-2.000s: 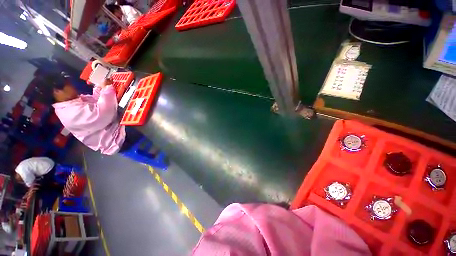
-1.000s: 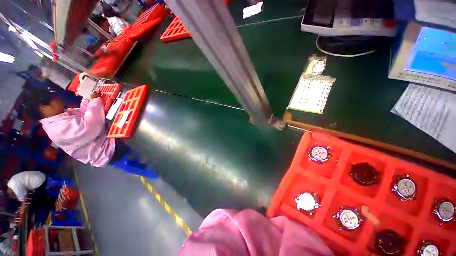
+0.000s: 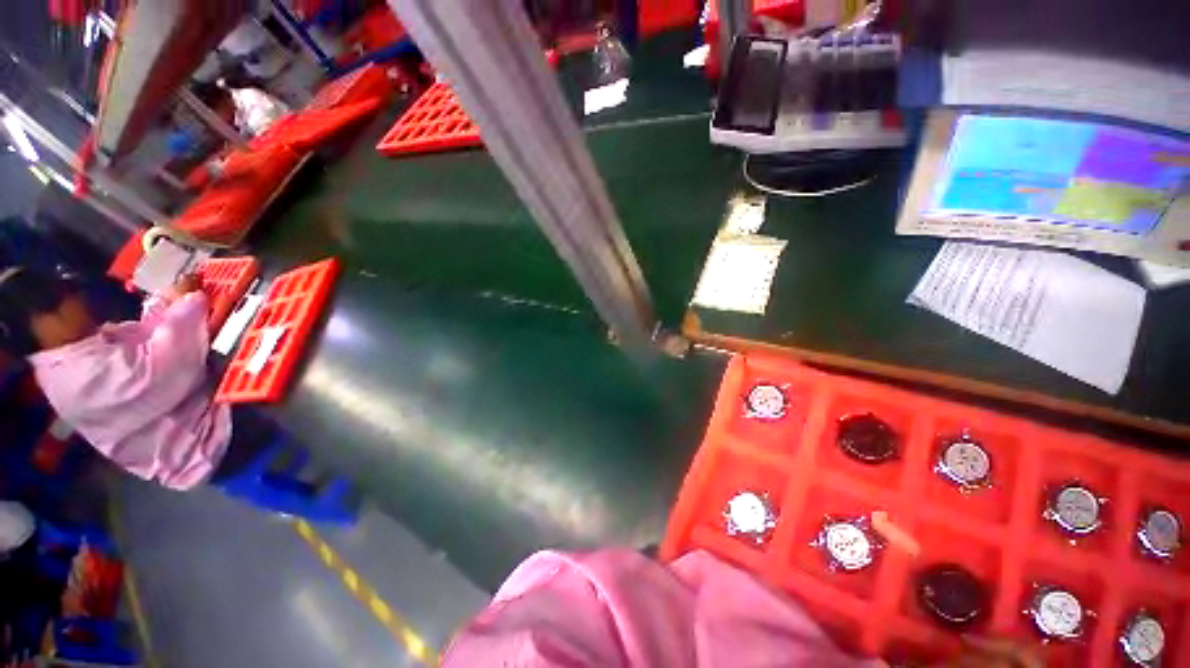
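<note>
A red compartment tray (image 3: 809,459) lies at the lower right, cut off by the picture's edges. Light-faced watch heads, such as one at the front left (image 3: 749,514) and one by the divider (image 3: 848,543), sit singly in compartments. Two dark watch heads show, one in the back row (image 3: 867,439) and one further forward (image 3: 951,595). A pale orange strip (image 3: 894,532) lies on a divider. Neither of my hands is clearly seen; pink sleeve cloth (image 3: 613,607) fills the bottom centre. A blurred brownish patch at the bottom edge over the tray cannot be identified.
A wooden edge (image 3: 900,376) runs behind the tray. Beyond it are a label sheet (image 3: 739,274), printed paper (image 3: 1037,307), a coloured screen (image 3: 1044,170) and a white device (image 3: 816,98). A grey metal post (image 3: 548,170) stands centrally. A person in pink sits left.
The view has turned to the right, so the tray and bench appear further left and more compartments and the screen show. The tray's visible watch heads keep their places.
</note>
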